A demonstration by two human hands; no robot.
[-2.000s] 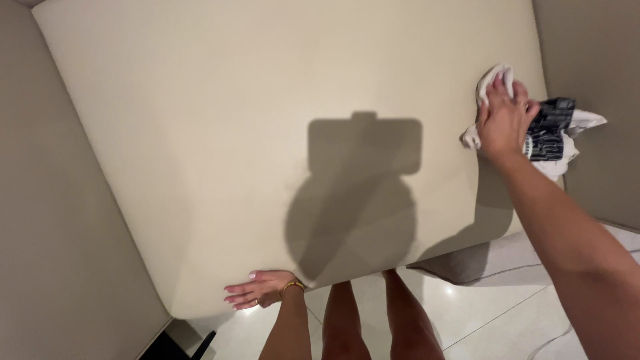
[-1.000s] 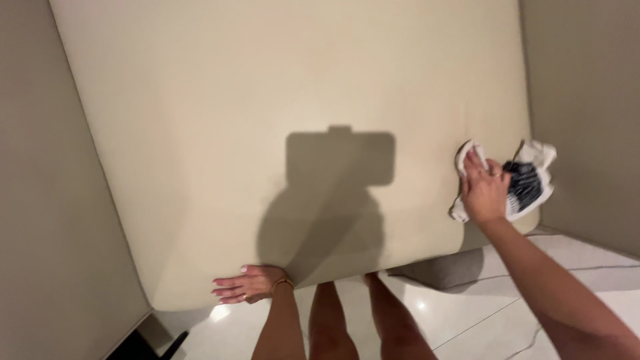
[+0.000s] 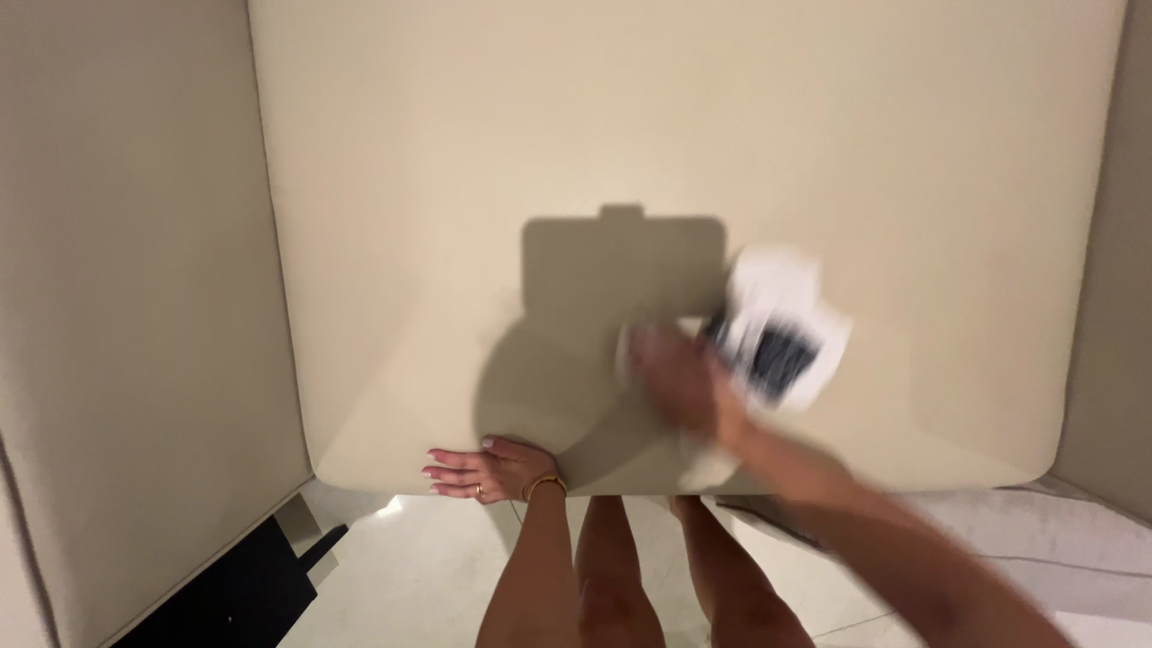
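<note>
My left hand [image 3: 495, 470], with a ring and a bracelet, lies with fingers spread on the front edge of a cream padded seat cushion [image 3: 405, 225]. It holds nothing. My right hand [image 3: 679, 378] is blurred and presses a white cloth with a dark patterned part [image 3: 783, 360] against the cushion, right of the middle and near the front. Part of the cloth trails out to the right of the hand, and a bit of it shows at the fingertips. How the fingers grip it is partly hidden by blur.
Padded side panels stand at the left [image 3: 135, 270] and right [image 3: 1116, 297] of the cushion. Below its front edge are my legs [image 3: 621, 576] and a pale tiled floor [image 3: 423, 576]. A black object [image 3: 225, 589] lies at the lower left. A dark shadow falls across the cushion.
My right hand has moved the cloth leftward from the cushion's right side to near its middle. My left hand stays at the front edge.
</note>
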